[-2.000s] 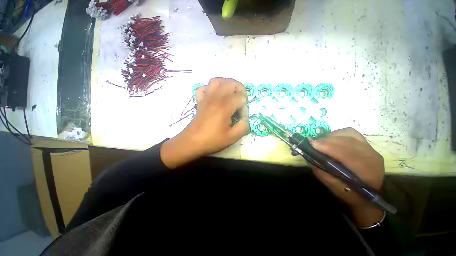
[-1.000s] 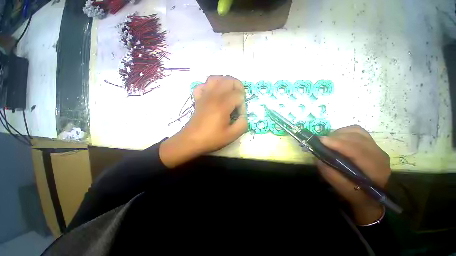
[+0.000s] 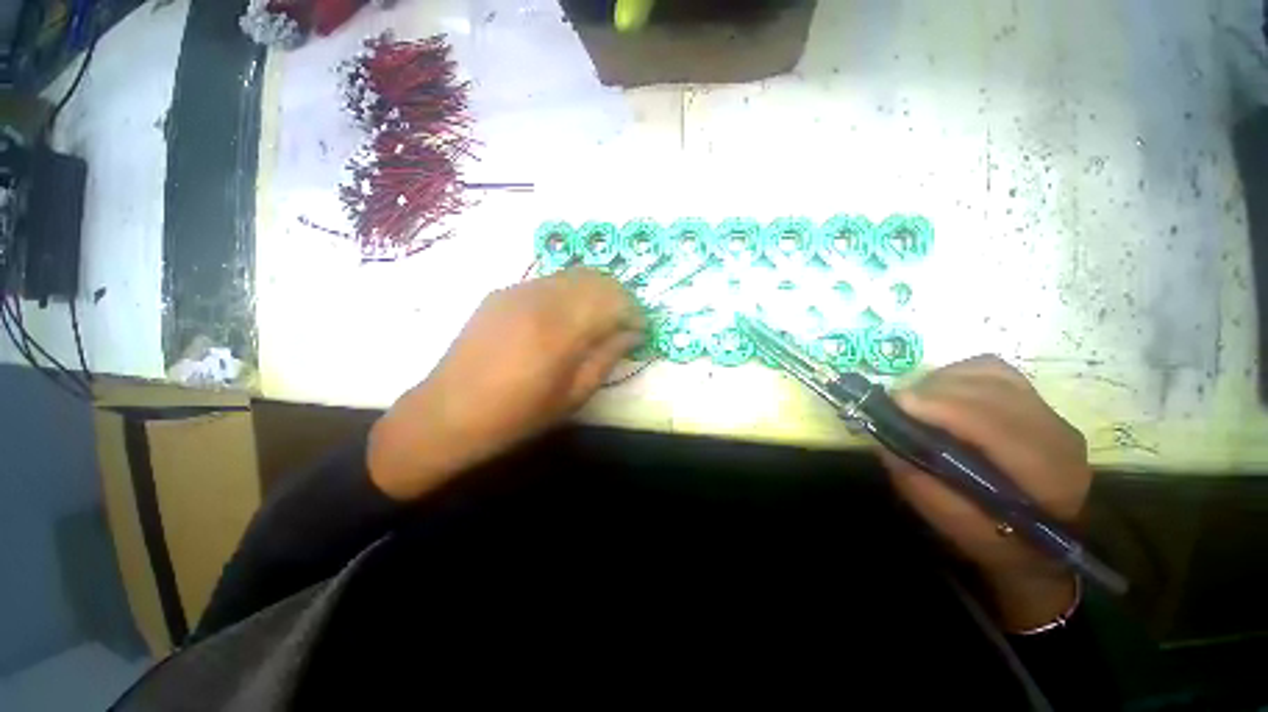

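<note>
A panel of round green circuit boards [image 3: 793, 239] lies on the white bench in front of me, glaring white in its middle. Thin dark lead wires stick out near its left part. My right hand [image 3: 994, 466] holds the soldering iron [image 3: 939, 452] like a pen, its tip over the middle of the panel's lower row. My left hand [image 3: 522, 362] is at the panel's lower left, fingers bent together and partly blurred; whether they grip a wire cannot be told. The pile of red lead wires [image 3: 410, 153] lies to the left beyond my left hand.
A brown bin [image 3: 695, 49] with a yellow-green mark stands at the back. A smaller red wire bundle [image 3: 309, 17] lies at the far left. A black box [image 3: 49, 223] with cords is at the left edge. A tan carton [image 3: 202, 515] stands below left.
My left hand has moved left and toward me, uncovering the upper-left rings and dark wires. The soldering iron has shifted slightly right since the first frame and stays in my right hand.
</note>
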